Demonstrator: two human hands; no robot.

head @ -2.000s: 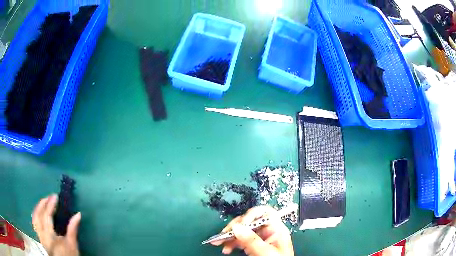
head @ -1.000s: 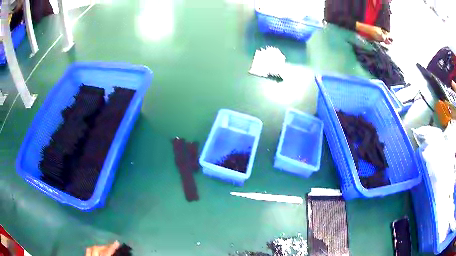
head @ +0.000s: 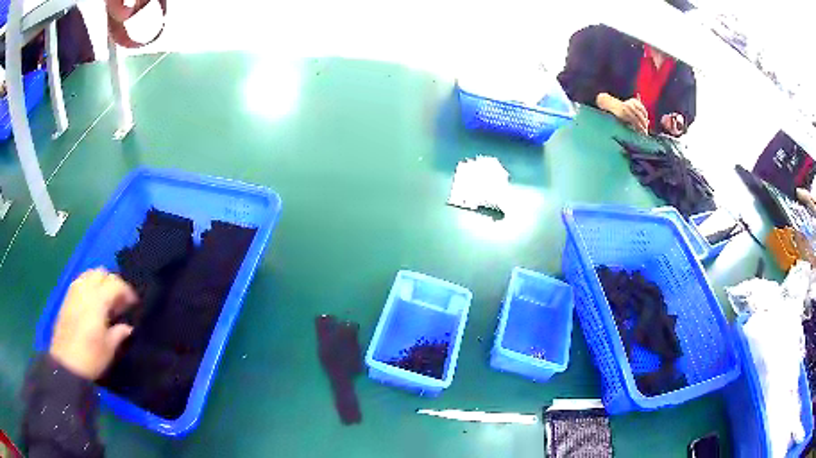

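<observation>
My left hand (head: 89, 324) is over the left side of the large blue basket (head: 215, 183). Its fingers are curled and its thumb and fingertips are at the black strips (head: 192, 309) lying in the basket. The strips are in two rows. Black material blends around the fingertips, so I cannot tell whether the hand holds a strip. My right hand and the tweezers are out of view.
Two small blue bins (head: 418, 331) (head: 534, 324) stand mid-table. A dark strip (head: 340, 367), white stick (head: 479, 417), die-cut sheet (head: 577, 434) and phone (head: 705, 447) lie nearby. Another basket (head: 658, 219) holds black strips. A person (head: 626, 80) sits across the table.
The view has tilted up, so the table items sit lower and the heaps have left the frame. My left hand has moved from the near table edge to the left basket. My right hand has left view.
</observation>
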